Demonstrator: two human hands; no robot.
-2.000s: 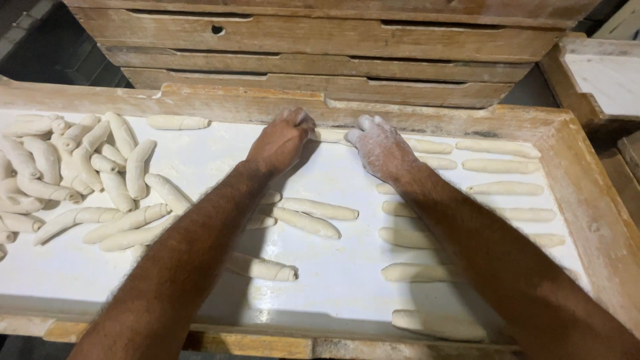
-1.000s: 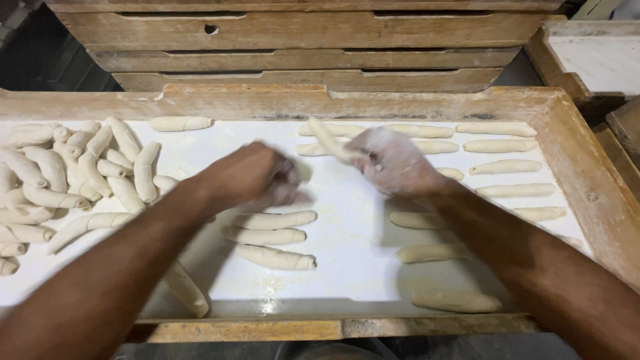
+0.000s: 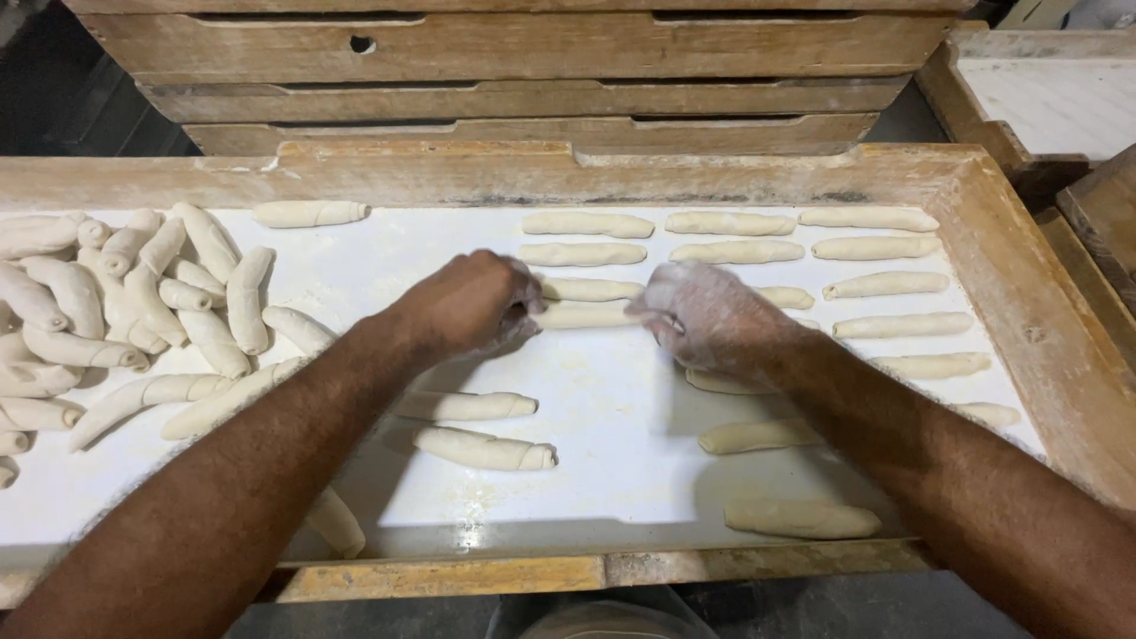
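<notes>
A rolled dough stick (image 3: 586, 315) lies crosswise between my hands in the wooden tray (image 3: 426, 177). My left hand (image 3: 493, 297) pinches its left end and my floured right hand (image 3: 697, 311) pinches its right end. Just behind it is another dough stick (image 3: 590, 289), with more in rows behind and to the right (image 3: 872, 247). Two loose rolls (image 3: 486, 449) lie in front of my left hand, partly under that forearm. At the left is a heap of curved dough rolls (image 3: 124, 293). My right forearm hides part of the right-hand rows.
Stacked wooden trays (image 3: 532, 53) stand behind the tray. Another tray with a pale floor (image 3: 1047, 98) is at the back right. A lone roll (image 3: 311, 214) lies by the rear wall, left of the rows. The tray's front edge (image 3: 444, 577) runs below my forearms.
Two seconds ago my hands were at the tray's rear wall; they are now farther forward, on another stick. The left row of sticks has grown, and fewer loose rolls lie in the middle.
</notes>
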